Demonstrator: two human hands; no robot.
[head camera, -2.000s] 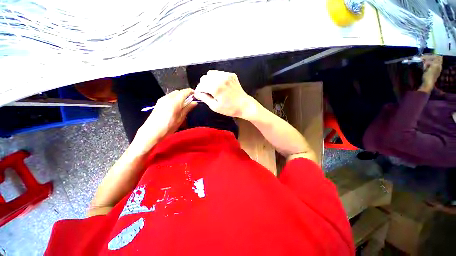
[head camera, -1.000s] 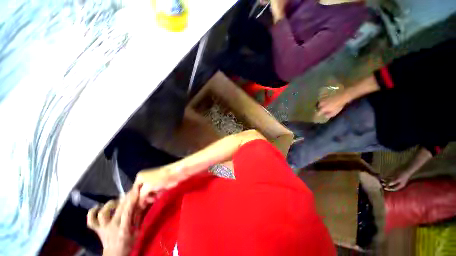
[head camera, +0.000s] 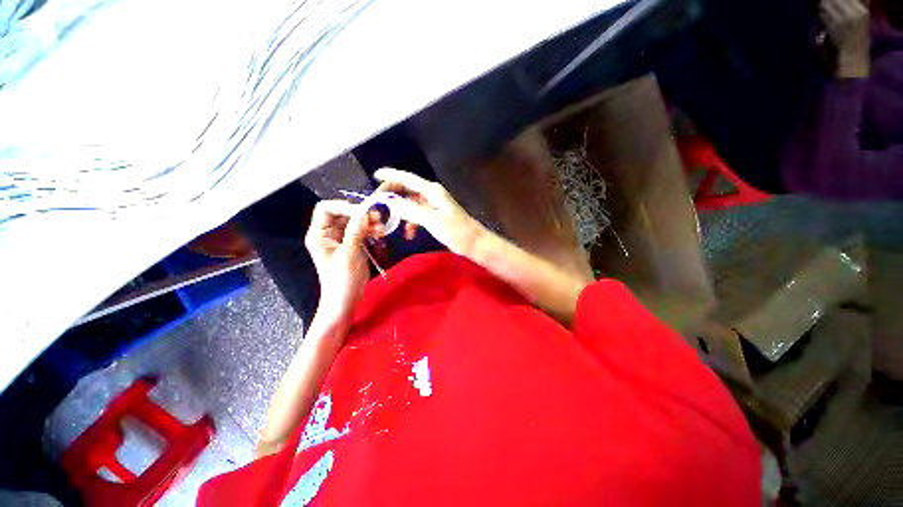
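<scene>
A thin pale cable (head camera: 393, 220) is bent into a small ring between my two bare hands, above my lap by the table edge. My left hand (head camera: 340, 236) holds the ring's left side with its fingertips. My right hand (head camera: 421, 206) holds the right side, its fingers curled around it. A loose end hangs below the ring towards the red shirt, and another short end sticks out at the upper left. The exact finger contact is too small to tell.
Loose cable strands (head camera: 213, 129) lie on the white table (head camera: 139, 259). An open cardboard box (head camera: 649, 198) with tangled pale pieces stands at my right. A red stool (head camera: 139, 446) and blue bin (head camera: 213, 292) are at lower left. More cartons (head camera: 792, 317) and a person in purple (head camera: 830, 134) are at right.
The view swung right and partly back. The cable, a narrow strand in the fingers two seconds ago, now shows as an open ring. The person in dark clothes seen one second ago is out of view.
</scene>
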